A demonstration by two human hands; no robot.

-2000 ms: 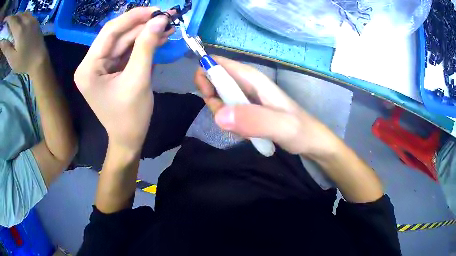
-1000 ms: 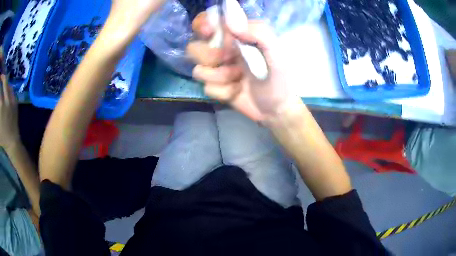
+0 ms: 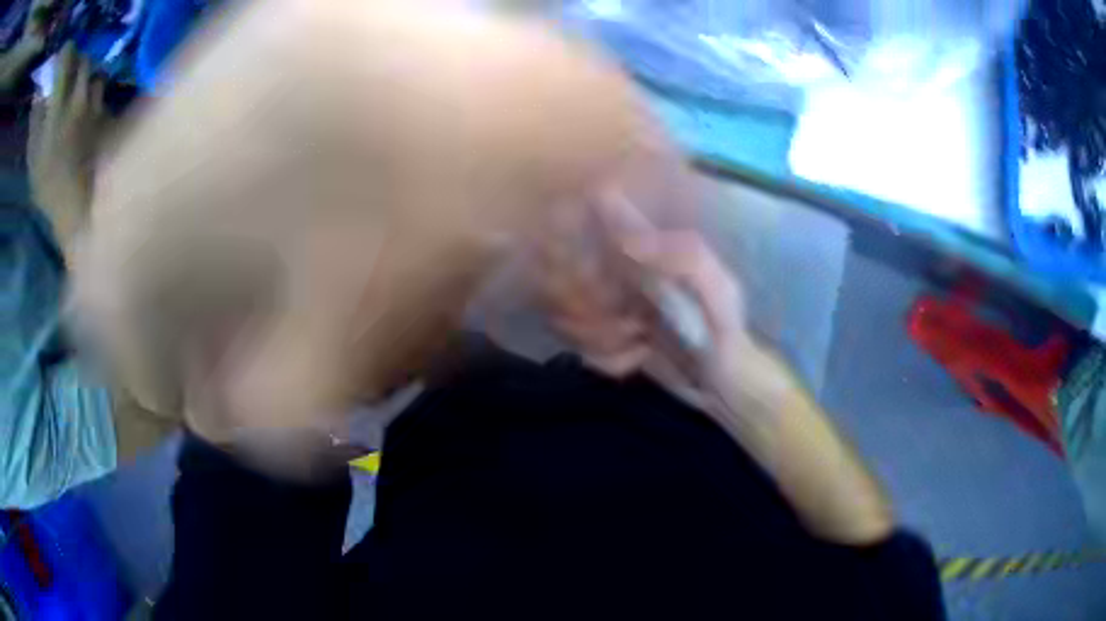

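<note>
My left hand [image 3: 352, 206] is very close to the camera, large and blurred. It fills the left and middle of the view. Its fingers are not distinct, and I cannot tell whether it holds anything. My right hand [image 3: 722, 285] is partly behind it, right of centre above my lap, also blurred. It is closed around the side cutters, whose pale handle [image 3: 682, 315] shows between the fingers. The cutter jaws are not visible. No black part can be made out at either hand.
The bench's blue-green edge [image 3: 837, 200] runs across the upper right. A clear plastic bag [image 3: 758, 49], a white sheet [image 3: 898, 146] and the right blue tray [image 3: 1053, 249] with black parts lie there. A red stool [image 3: 988, 364] stands below. Another person's arm [image 3: 61, 152] is at left.
My left hand has come much closer to the camera and covers the left tray area. My right hand has moved down from over the bag, still holding the cutters. The view has turned.
</note>
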